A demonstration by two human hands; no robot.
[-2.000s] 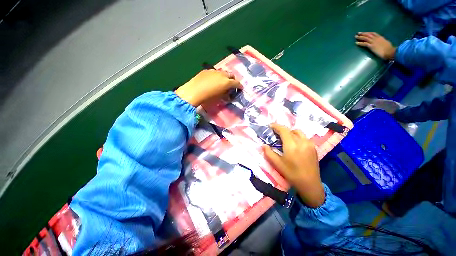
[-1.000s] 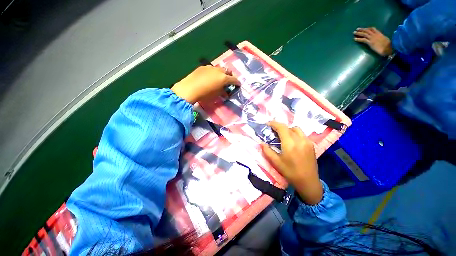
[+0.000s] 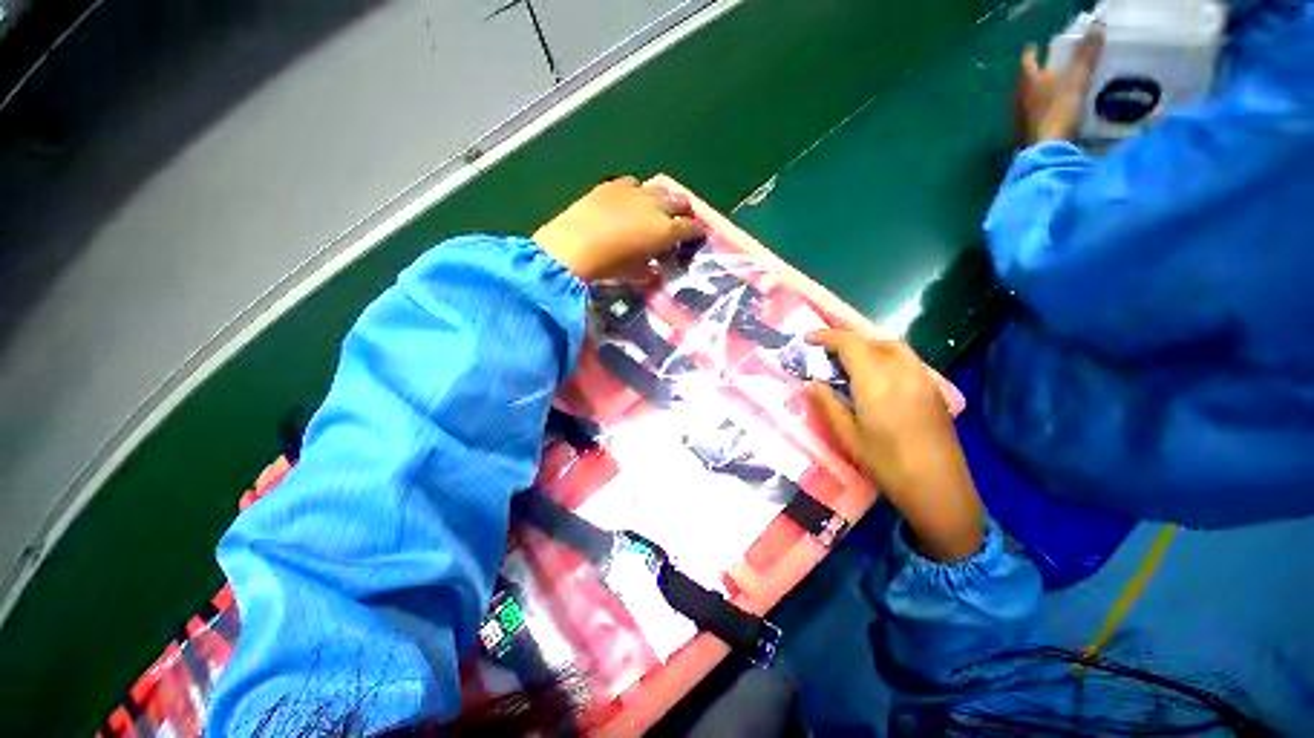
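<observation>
A red-orange tray [image 3: 785, 570] holds several black smartwatches under shiny clear film [image 3: 721, 325]. One smartwatch [image 3: 504, 623] at the near left shows a green lit screen. A black watch strap [image 3: 713, 613] hangs over the tray's right edge. My left hand [image 3: 620, 231] is at the tray's far end, its fingertips on a dark watch part; its grip is hidden. My right hand [image 3: 905, 433] is at the right side, thumb and forefinger on either side of a dark smartwatch [image 3: 810, 361] under film. White glare hides detail in the tray's middle.
Another tray [image 3: 180, 670] with watches shows at the lower left. The green bench [image 3: 850, 173] runs behind, with a pale rail beyond. At the right, a person in a blue smock [image 3: 1153, 317] holds a white box [image 3: 1138, 72]. A blue stool [image 3: 1045, 534] stands below the bench.
The watches in view are arranged differently, and a green lit screen now shows. My left hand is nearer the tray's far corner. The person at right has leaned in and holds a white box.
</observation>
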